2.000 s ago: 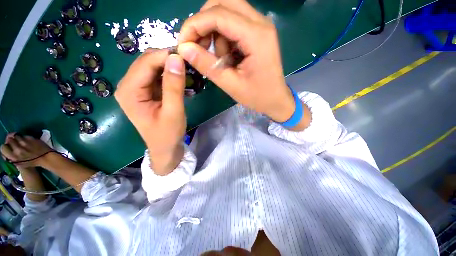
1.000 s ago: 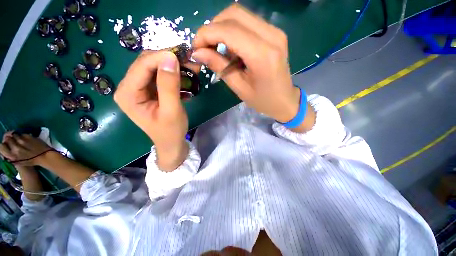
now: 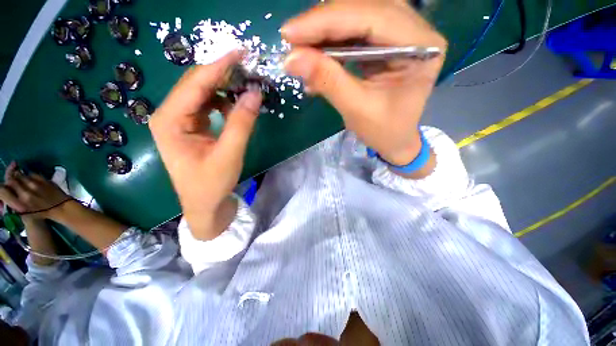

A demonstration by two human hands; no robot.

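Observation:
My left hand [image 3: 206,132] pinches a small dark part [image 3: 236,78] between thumb and fingers, partly hidden by them. My right hand [image 3: 371,71] holds silver tweezers [image 3: 381,52] between thumb and fingers, their tip pointing left toward the small part. White pads [image 3: 219,42] lie in a loose pile just beyond my left hand, some scattered between the hands. A black round housing [image 3: 177,49] lies at the pile's left edge. Another dark round housing [image 3: 268,101] shows partly behind my left fingertips; whether it is held or lies on the mat, I cannot tell.
Several black round housings [image 3: 111,94] lie on the green mat [image 3: 169,152] at left. Another worker's hands [image 3: 34,192] rest at the far left edge. A blue cable [image 3: 483,34] and dark cable run at upper right. A blue stool [image 3: 577,44] stands on the floor at right.
My right hand has moved up and right, and the tweezers have turned from tucked in the hand to pointing left at the part. My left fingers have shifted around the small part.

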